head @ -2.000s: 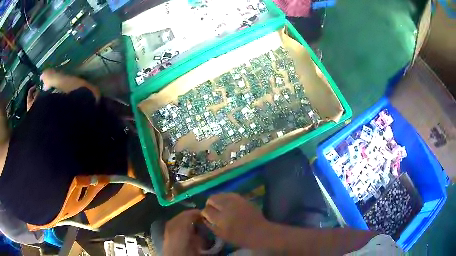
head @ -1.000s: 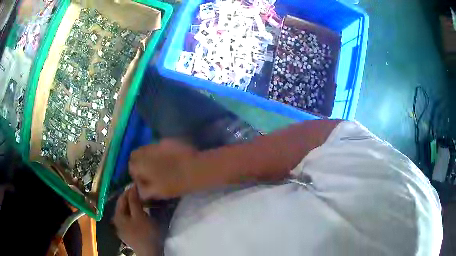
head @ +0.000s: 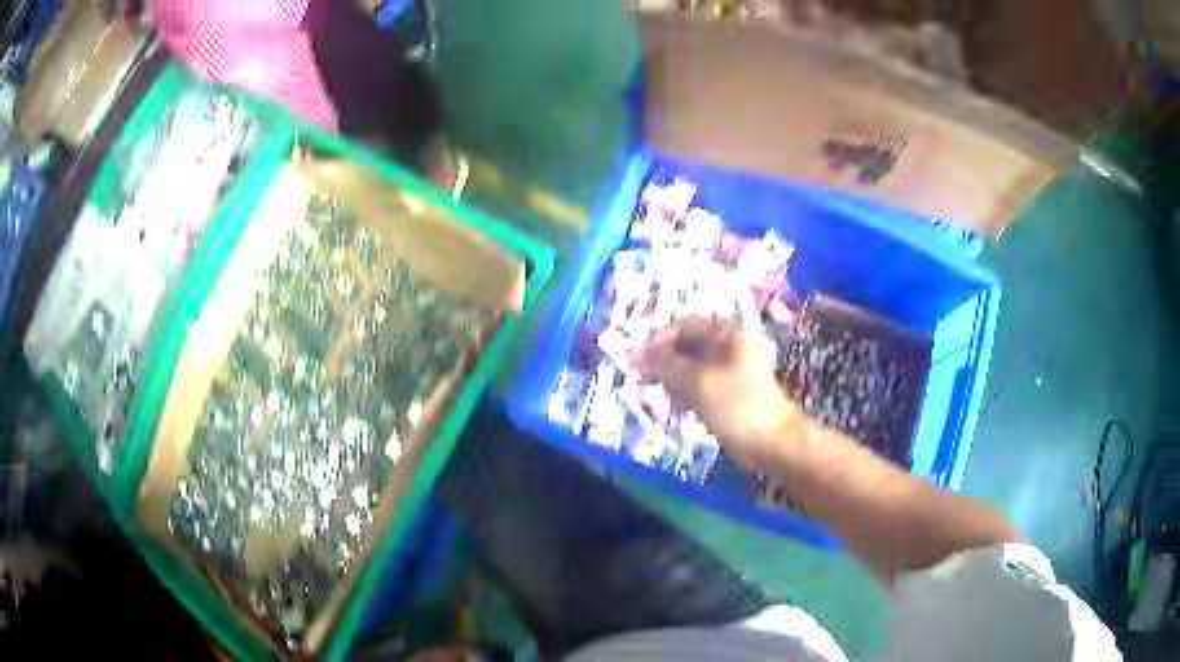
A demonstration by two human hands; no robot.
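Observation:
My right hand (head: 718,375) is over the blue bin (head: 958,388), with its fingertips at the heap of white parts (head: 679,278). Blur hides whether it grips a part. Pink bits lie among the white parts. Small dark parts (head: 854,382) fill a carton on the bin's right side, beside my wrist. Only a sliver of what looks like my left hand (head: 447,656) shows at the bottom edge; the rest is cut off.
A green crate (head: 447,446) of small circuit boards (head: 324,401) stands left of the bin, with a second green crate (head: 110,285) beyond it. A cardboard carton (head: 802,123) lies behind the bin. A person in pink (head: 259,52) is at top left.
My right hand has left my left hand at the lap and reached into the blue bin. The view has shifted, and my left hand is now almost out of the picture.

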